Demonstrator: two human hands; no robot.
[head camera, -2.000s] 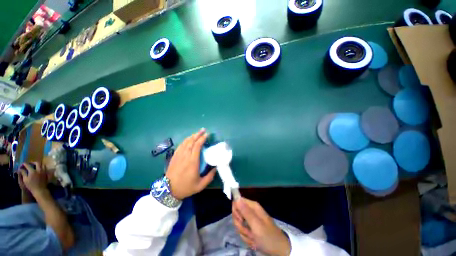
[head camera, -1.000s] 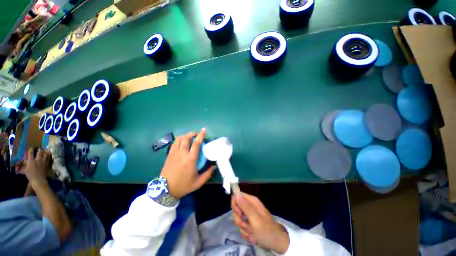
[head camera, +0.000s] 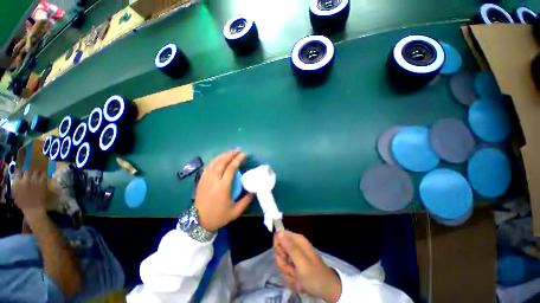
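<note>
My right hand (head camera: 305, 266) is closed around the handle of a mallet (head camera: 260, 182) whose head is wrapped in white. The mallet head is just right of my left hand (head camera: 220, 190), at a dark unit with a blue top (head camera: 237, 186). That unit is mostly hidden by my left hand and the mallet head. My left hand lies at the unit's left side, fingers pointing away from me, thumb toward the mallet. Small black parts (head camera: 190, 168) lie left of my left hand. I cannot tell whether the mallet head touches the unit.
Round units with white rings stand at the left (head camera: 108, 137), along the back (head camera: 312, 54) and at the right (head camera: 418, 54). Blue discs (head camera: 445, 194) and grey discs (head camera: 386, 187) lie at the right beside a cardboard sheet (head camera: 503, 65). A neighbour's hand (head camera: 29, 190) is at the far left.
The units on the far strip have shifted left. The neighbour's hand at the far left has moved. My hands and the mallet are in nearly the same place.
</note>
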